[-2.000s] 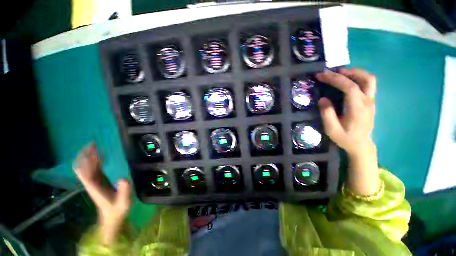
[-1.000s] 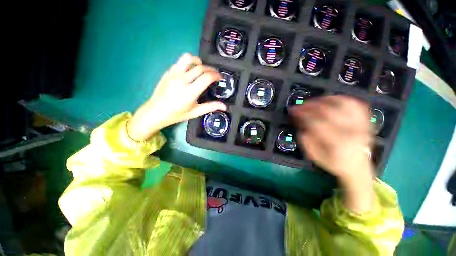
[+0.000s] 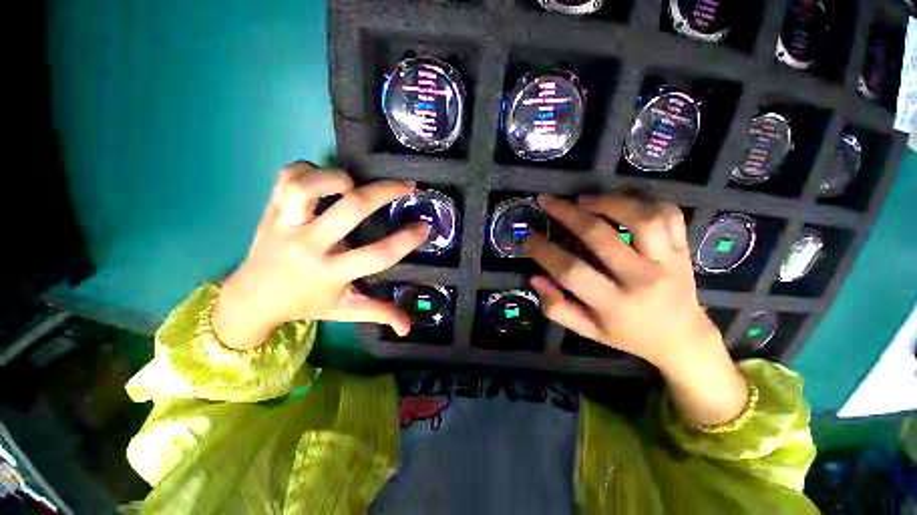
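Observation:
A black foam tray [image 3: 483, 111] holds round smartwatches in square pockets. The upper watches, such as one at the left [image 3: 424, 103], show lines of text; several lower ones show a green block. My left hand [image 3: 317, 246] has a fingertip on the screen of the left watch [image 3: 425, 221] in the third visible row, its thumb beside the pocket below. My right hand [image 3: 618, 272] has fingers at the rim and screen of the watch beside it [image 3: 519, 229], which shows a small blue block. It partly covers the pockets to its right. Both hands are bare and lift nothing.
The green-teal mat [image 3: 191, 111] lies left of the tray. A white label [image 3: 907, 86] is at the tray's upper right corner. A white sheet [image 3: 890, 377] lies at the right edge. Dark clutter is at the lower left.
The tray appears larger and nearer in the view. My left hand has moved from the tray's left edge onto a watch. My right hand has moved left and its fingers are now on a watch.

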